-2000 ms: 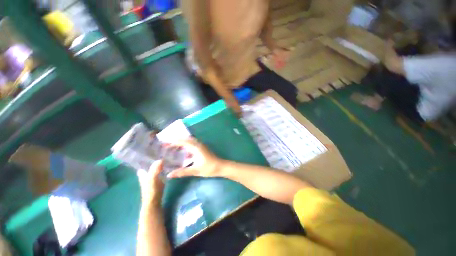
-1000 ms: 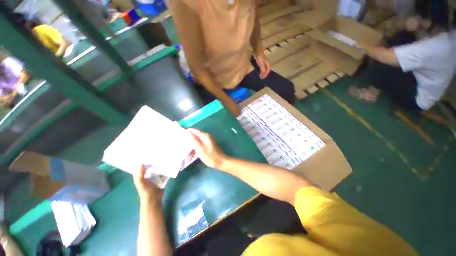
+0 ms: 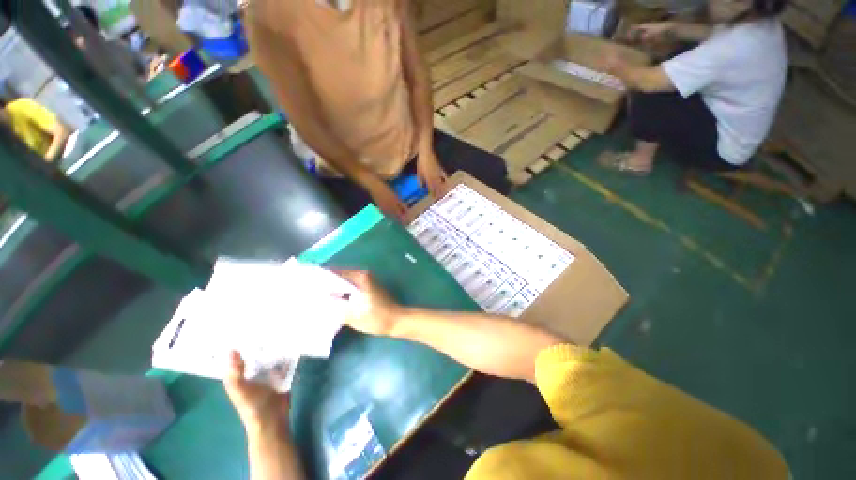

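A bundle of white leaflets [image 3: 253, 314] is spread between my hands above the green bench, with a dark printed mark at its left end. My left hand [image 3: 253, 389] grips the bundle at its lower edge, thumb on top. My right hand [image 3: 371, 302] grips its right end; the fingers are partly hidden by the sheets. A looser white leaflet pile [image 3: 111, 466] lies at the lower left, cut off by the picture's edge. The sheets' print is too blurred to read.
An open small carton [image 3: 117, 408] stands at the bench's left. A packed shipping carton [image 3: 582, 314] is at the right bench end, a person in orange [image 3: 347, 84] behind it. A shiny bluish patch [image 3: 352, 445] lies near the front edge. A person in white [image 3: 727, 84] crouches beyond. A dark conveyor [image 3: 253, 202] runs behind.
The bundle has gone from one squared face to several offset, spread sheets. The view has shifted, so the shipping carton and people appear further left. The orange-clad person's hands are now both by the carton.
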